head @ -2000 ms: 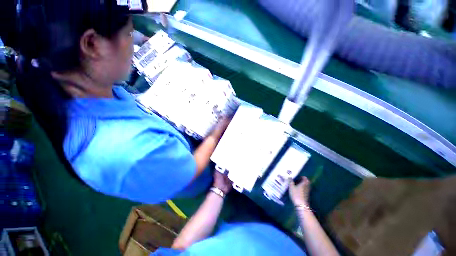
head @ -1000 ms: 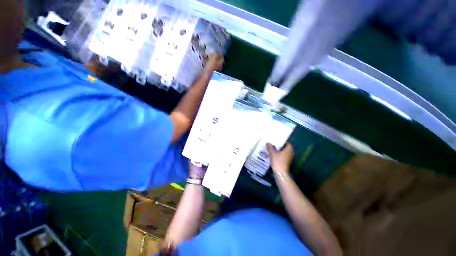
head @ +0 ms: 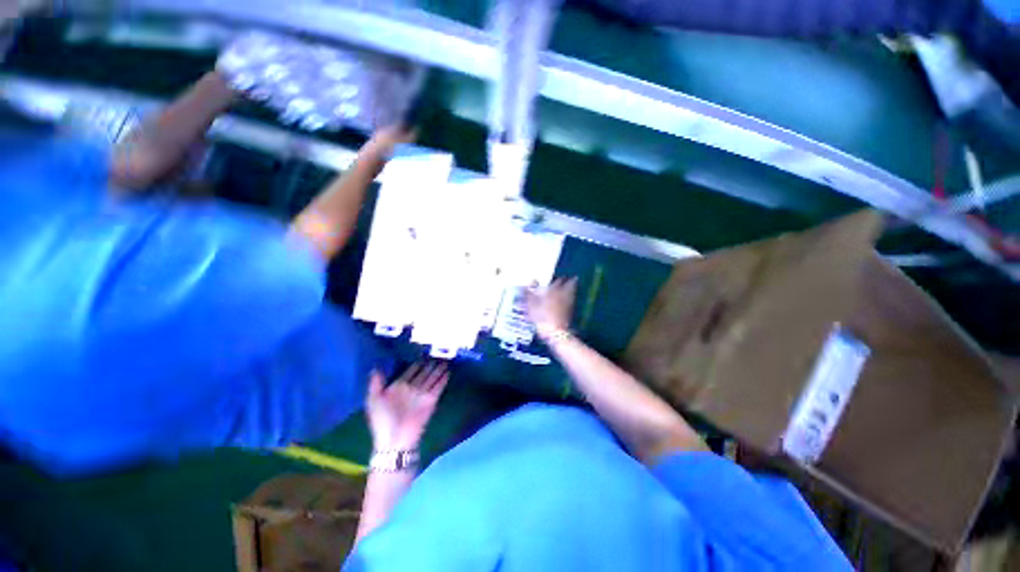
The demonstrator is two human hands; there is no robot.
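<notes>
Several flat white retail boxes with hang tabs (head: 431,251) lie overlapping on the green bench (head: 617,293), tabs towards me. My right hand (head: 551,304) rests at the right end of the row, its fingers on the rightmost retail box, which has dark print. My left hand (head: 408,402) is off the boxes, just below their tabbed edge, fingers spread and holding nothing. An open brown shipping carton (head: 716,324) stands at the right with one white pack (head: 825,393) lying in it.
A co-worker in a blue shirt (head: 168,302) stands close on the left, hands at blurred clear packs (head: 302,84). A metal post (head: 515,101) rises behind the boxes beside the metal rail (head: 693,117). A brown carton (head: 296,531) is on the floor at lower left.
My left hand has let go of the boxes and opened below them. My right hand stays at the right end. The view has swung right, showing more of the carton and its pack.
</notes>
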